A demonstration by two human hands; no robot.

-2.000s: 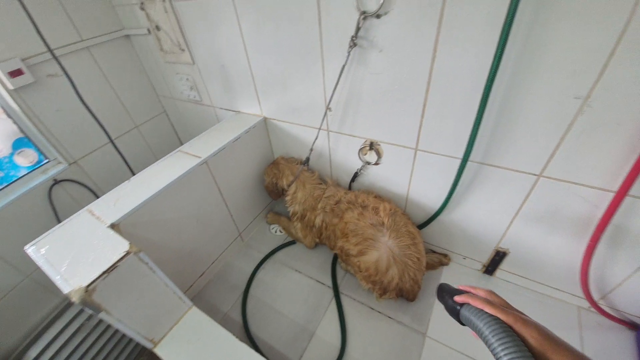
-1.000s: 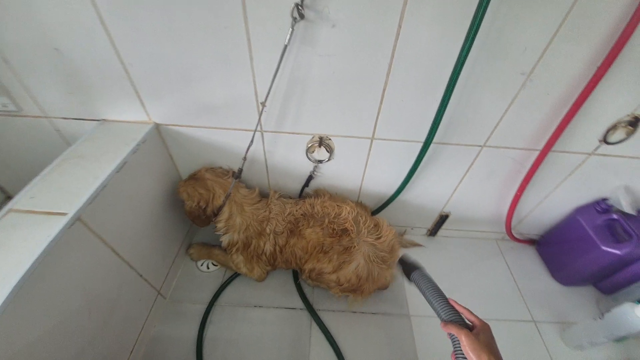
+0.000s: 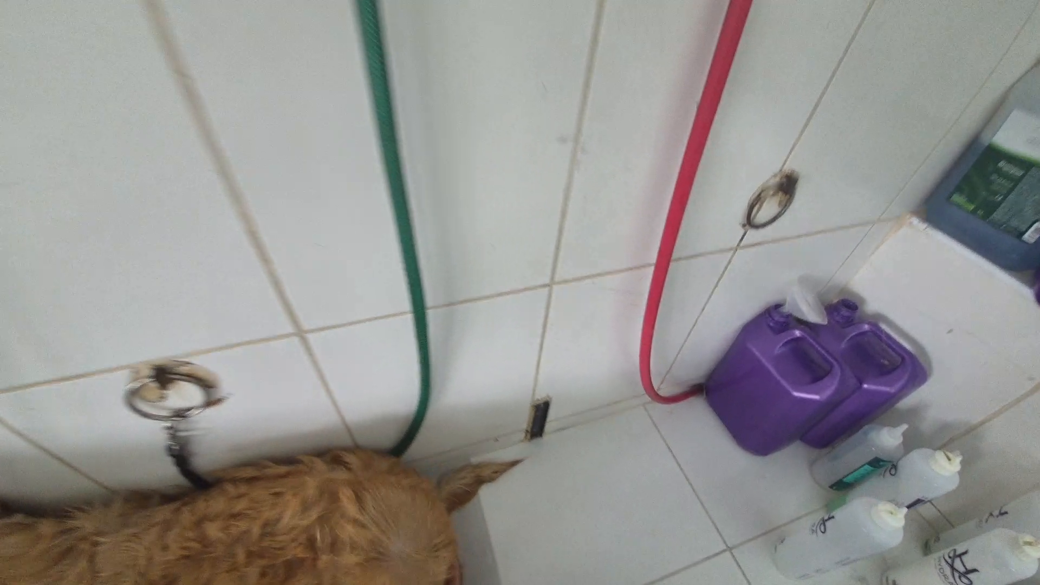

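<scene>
Neither of my hands shows in the head view now, and the grey ribbed hose is out of view too. A dog with wet-looking golden-brown fur point(image 3: 325, 520) is at the lower left against the tiled wall, its back and rump visible and its tail pointing right. Its head and legs are out of view. A metal ring point(image 3: 172, 392) on the wall above its back has a short dark tether point(image 3: 185, 459) hanging down behind the dog. A green hose point(image 3: 398, 195) runs down the wall and passes behind the dog's rump.
A red hose point(image 3: 678, 187) drops to the wall's foot beside purple plastic jugs point(image 3: 772, 390). Several squeeze bottles point(image 3: 841, 536) stand in front of them at the lower right. Another wall ring point(image 3: 770, 200) is above the jugs. A dark jug point(image 3: 995, 187) sits on a ledge at upper right.
The view has swung right and closer to the wall. The hand with the grey ribbed hose, seen at the dog's rear before, has left the view. More bottles have come into view.
</scene>
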